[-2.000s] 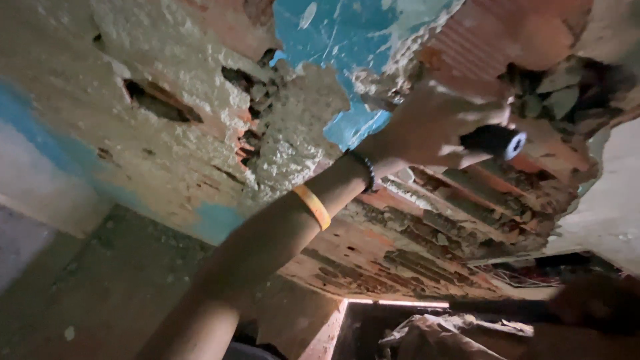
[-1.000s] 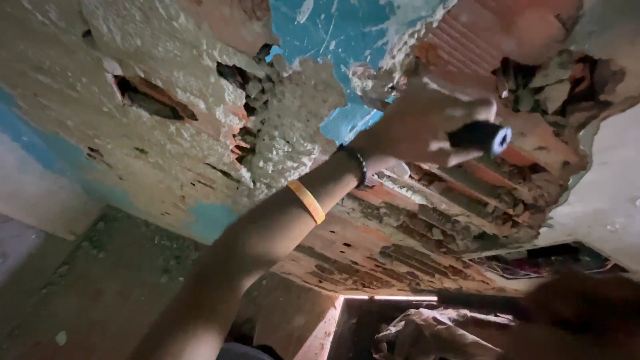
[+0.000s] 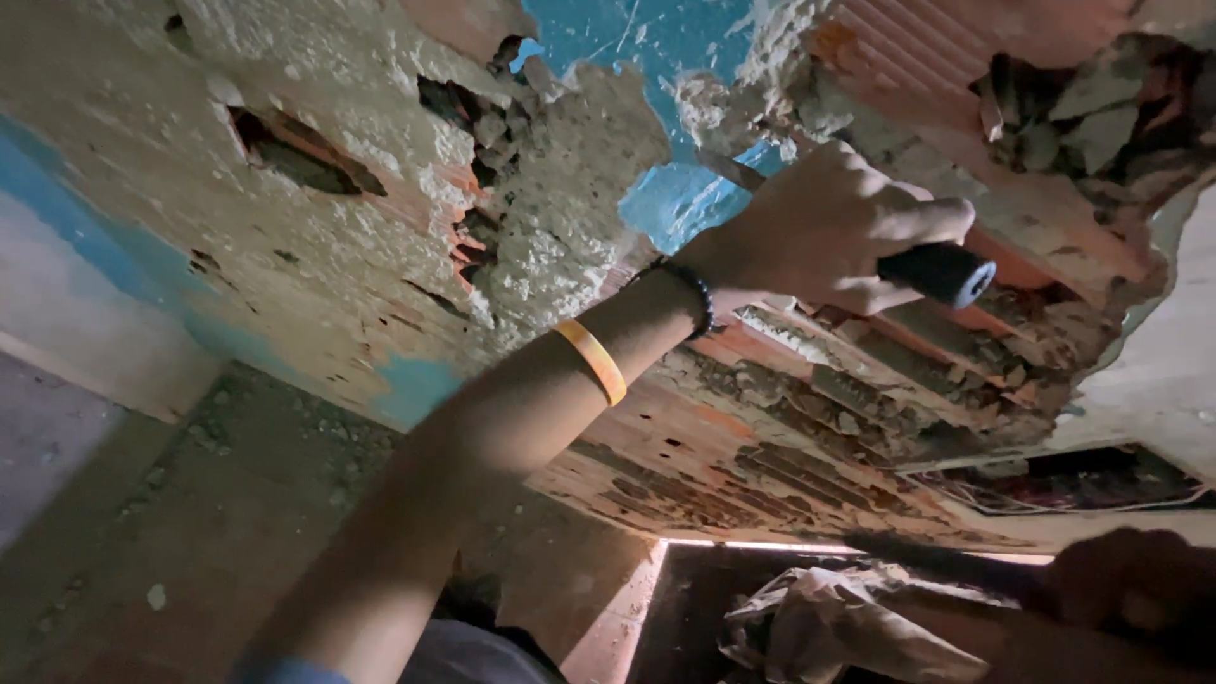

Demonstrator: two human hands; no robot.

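Observation:
My left hand (image 3: 836, 228), with a dark beaded bracelet and an orange wristband on its arm, grips the black handle (image 3: 940, 274) of a chisel-like tool. Its flat metal blade (image 3: 730, 171) points up and left at the ragged plaster edge (image 3: 708, 109) beside a patch of blue paint (image 3: 684, 204). Whether the tip touches the plaster cannot be told. In deep shadow at the lower right, my right hand (image 3: 1126, 579) is closed round a long dark tool (image 3: 940, 560), whose kind is unclear.
Broken plaster (image 3: 589, 152) and exposed ribbed clay bricks (image 3: 883, 361) cover the wall around my left hand. A rubble-filled hole (image 3: 1092, 114) lies at the upper right. An open recess with wires (image 3: 1073, 478) is below it. Crumpled sheeting (image 3: 826, 617) lies at the bottom; debris dots the floor (image 3: 218, 513).

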